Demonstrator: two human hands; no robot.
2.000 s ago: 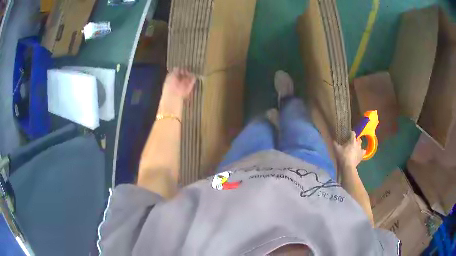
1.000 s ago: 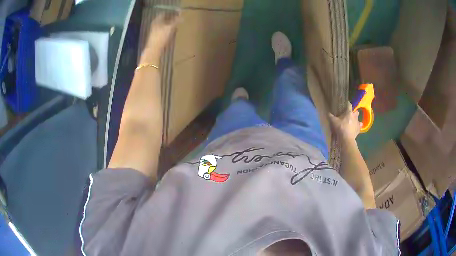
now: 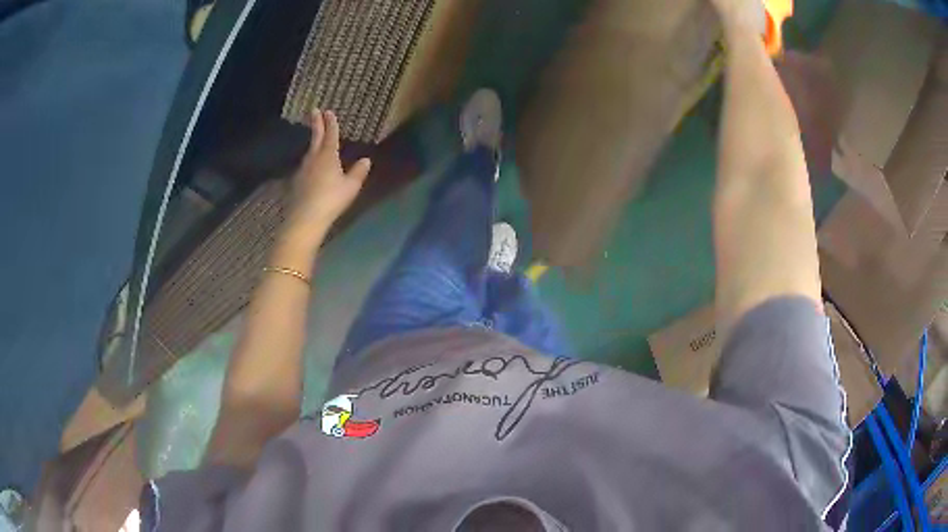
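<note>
My left hand [image 3: 331, 182] has its fingers apart, with fingertips at the near end of a stack of flat-packed cartons [image 3: 359, 68]. My right hand [image 3: 740, 12] is at the top edge and partly cut off. It has the orange tape dispenser [image 3: 773, 26], which is also cut off. A large brown cardboard piece [image 3: 598, 125], blurred, stands or leans between my legs and my right arm; whether my right hand also touches it I cannot tell.
Another layered cardboard stack [image 3: 213, 275] lies at the lower left beside the dark table [image 3: 62, 177]. Brown cartons [image 3: 884, 249] lie on the right. Blue straps [image 3: 899, 457] are at the lower right. My feet are on the green floor [image 3: 665, 260].
My left hand has come back to the stack's near end and its fingers have spread. My right hand has moved forward with the tape dispenser. The right-hand cardboard has swung aslant. My body has turned.
</note>
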